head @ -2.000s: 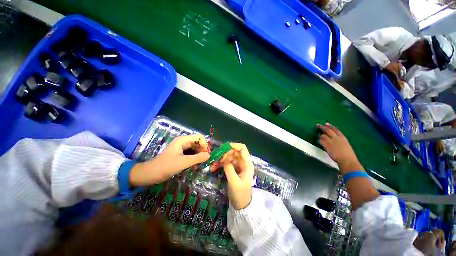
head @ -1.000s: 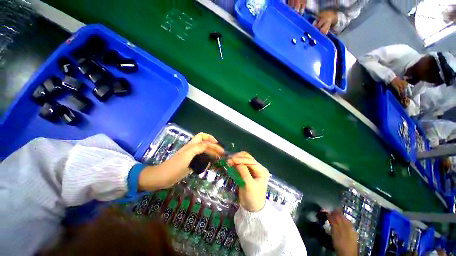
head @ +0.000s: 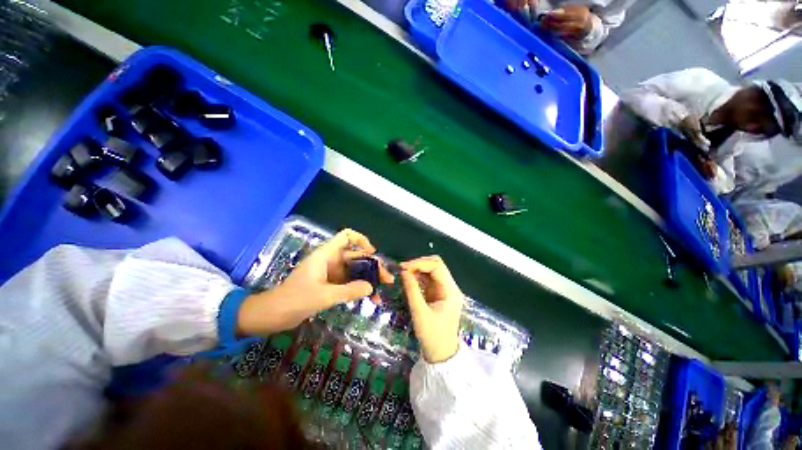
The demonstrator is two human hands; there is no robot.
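My left hand (head: 312, 286), with a blue band at the wrist, holds a black housing (head: 364, 274) upright between thumb and fingers. My right hand (head: 433, 299) is just right of it, thumb and forefinger pinched at a small dark piece beside the housing; I cannot tell what the piece is. No green board shows clearly between the hands. Below them lies a clear blister tray (head: 514, 338) with circuit boards (head: 334, 387) in its slots.
A blue bin (head: 255, 167) with loose black housings is at the left. The green conveyor (head: 290, 88) crosses behind, carrying black units (head: 503, 204). Two black housings (head: 567, 404) and another blister tray (head: 629, 378) lie at the right. People in white coats (head: 703, 105) work across the belt.
The green board seen between my fingers earlier no longer shows clearly. The housing in my left hand has turned more upright. Belt units have shifted left and up in view. The neighbouring hand at right is gone.
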